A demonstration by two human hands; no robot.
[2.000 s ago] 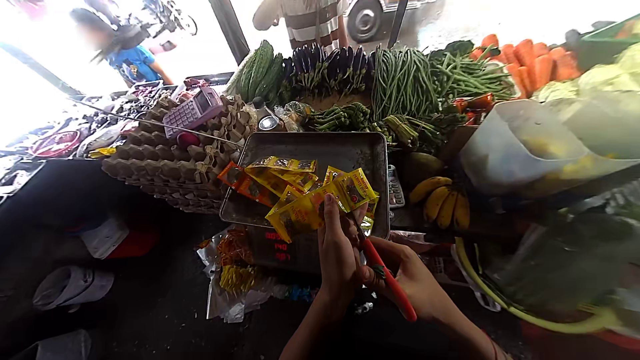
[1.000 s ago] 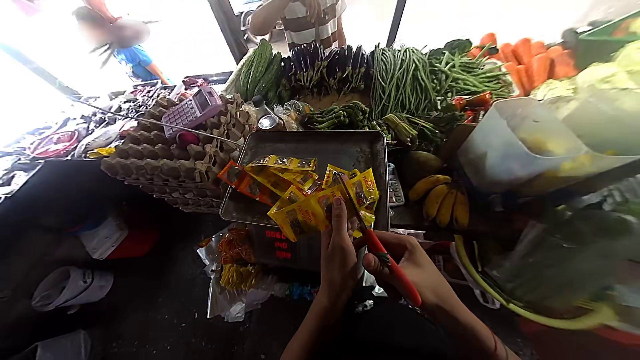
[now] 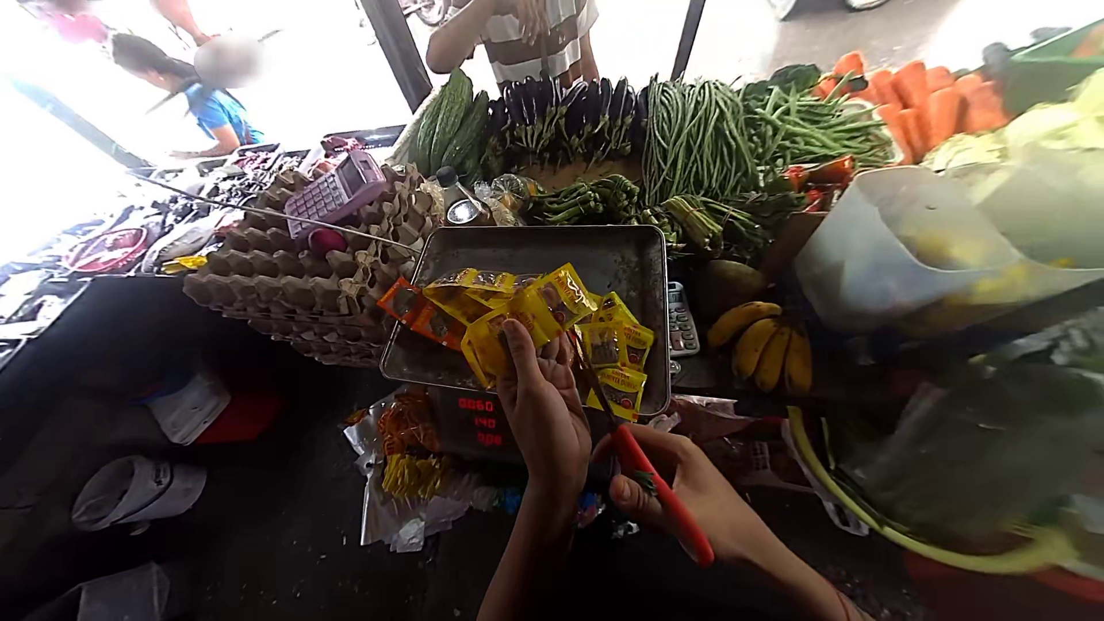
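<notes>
My left hand (image 3: pixel 548 414) pinches a strip of yellow sachets (image 3: pixel 526 319) between thumb and fingers, above the metal tray (image 3: pixel 630 250) of a digital scale (image 3: pixel 479 427). My right hand (image 3: pixel 690 492) is on the red handles of the scissors (image 3: pixel 660 492), whose dark blades point up and left beside the strip. Loose yellow sachets (image 3: pixel 617 345) lie on the tray's right side. Orange sachets (image 3: pixel 423 312) lie at its left edge, next to the held strip.
Stacked egg trays (image 3: pixel 285 285) carry a pink calculator (image 3: pixel 336 194) at left. Eggplants (image 3: pixel 569 116), long beans (image 3: pixel 699 138) and carrots (image 3: pixel 931 99) stand behind the scale. Right are bananas (image 3: pixel 768 345), a grey calculator (image 3: pixel 681 319) and a plastic container (image 3: pixel 897 241). A person (image 3: pixel 535 39) stands across the stall.
The scissors, which crossed the yellow strip one second ago, now sit to its right. More sachets lie separately on the tray's right side, and my left hand holds the strip farther left.
</notes>
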